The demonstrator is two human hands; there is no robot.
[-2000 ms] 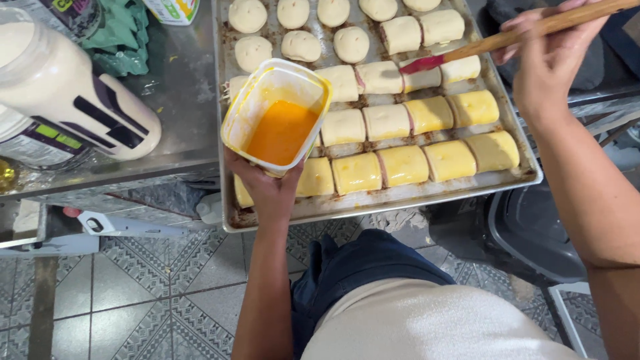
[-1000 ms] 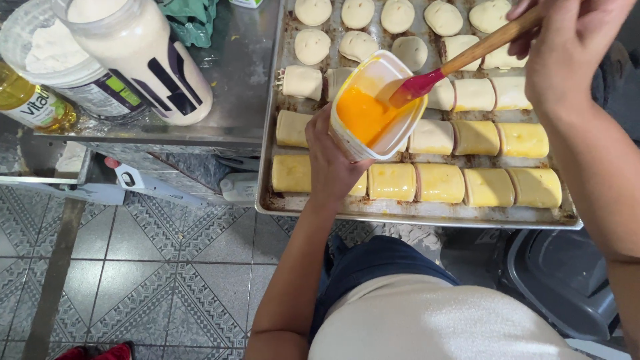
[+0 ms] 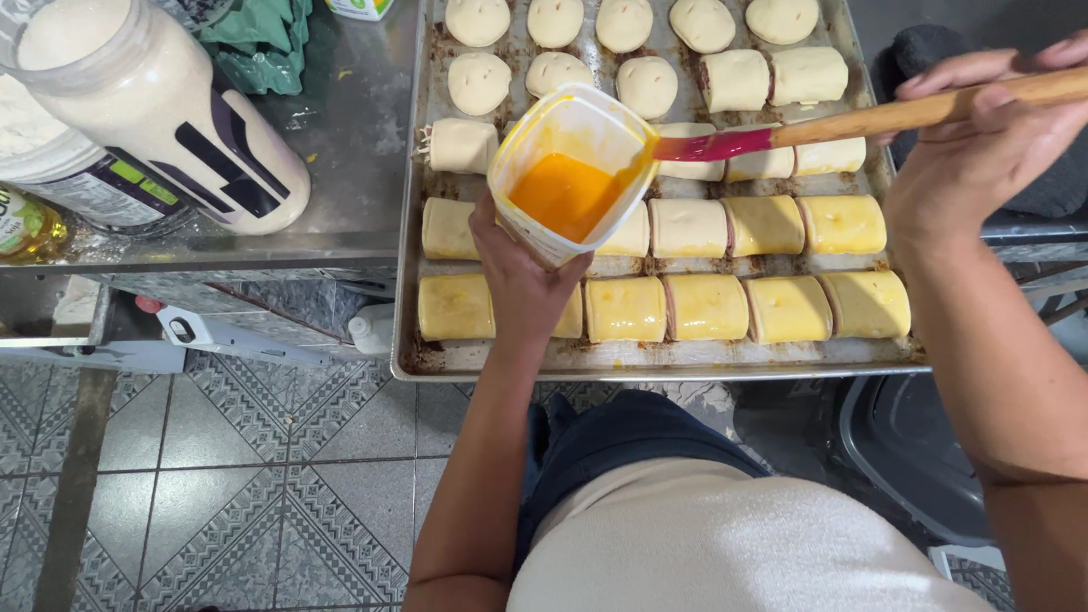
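My left hand (image 3: 529, 285) grips a white plastic tub (image 3: 586, 110) of orange-yellow egg wash (image 3: 565, 197), tilted over the tray. A pastry brush (image 3: 884, 121) with a wooden handle and red head is in my right hand (image 3: 960, 161); its tip touches the tub's right rim. Below lies a metal baking tray (image 3: 663, 371) with rows of dough. The filled dough rolls of the nearest row (image 3: 710, 308) are glossy yellow. In the row behind, the two right rolls (image 3: 843, 224) are yellow and others (image 3: 688, 228) pale. Round dough pieces (image 3: 478, 83) sit farther back. The tub hides some rolls.
On the metal counter (image 3: 357, 153) at left stand a large clear jar of pale contents (image 3: 161, 110), a labelled tub of white powder (image 3: 93, 183), an oil bottle (image 3: 30, 225) and green crumpled packaging (image 3: 263, 42). A dark cloth (image 3: 1050, 161) lies right of the tray.
Two seconds ago the brush was on a roll in the third row; one second ago its head was inside the tub. Now its tip is at the tub's right rim.
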